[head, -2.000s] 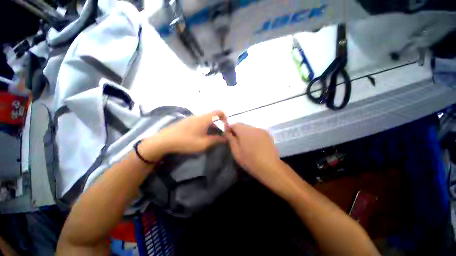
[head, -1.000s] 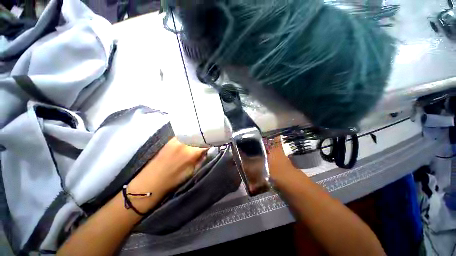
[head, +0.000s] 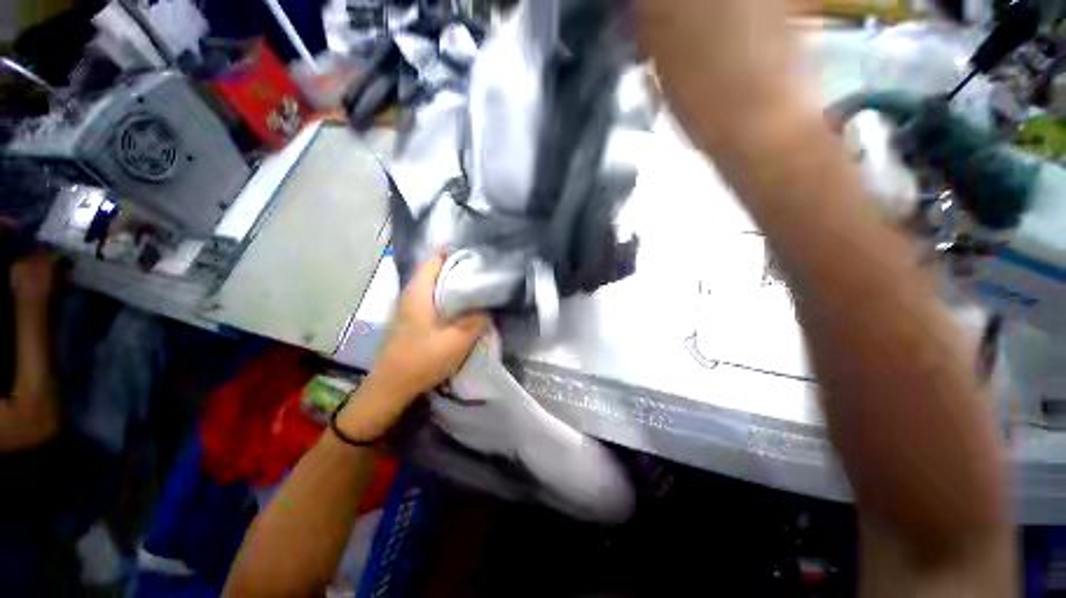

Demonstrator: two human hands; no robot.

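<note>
The light grey and dark grey garment (head: 503, 129) is bunched up at the centre and top, raised over the left part of the white table, blurred by motion. My left hand (head: 433, 333) is shut on a light grey fold of it near the table's front edge. A pale part of the garment (head: 561, 467) hangs below, over the edge. My right arm reaches up across the view to the top edge; my right hand (head: 701, 18) is blurred and cut off there, so its fingers cannot be made out.
The sewing machine's head (head: 1029, 269) with the teal fluffy cover (head: 994, 175) stands at the right. A grey machine housing (head: 158, 146) and a red box (head: 267, 94) are at the upper left. A blue crate (head: 392, 537) is below the table. Another person's arm (head: 33, 350) shows at the far left.
The view has swung left, so the machine now lies at the right. My hands have left the needle area; the garment is lifted and bunched, and my right arm is raised.
</note>
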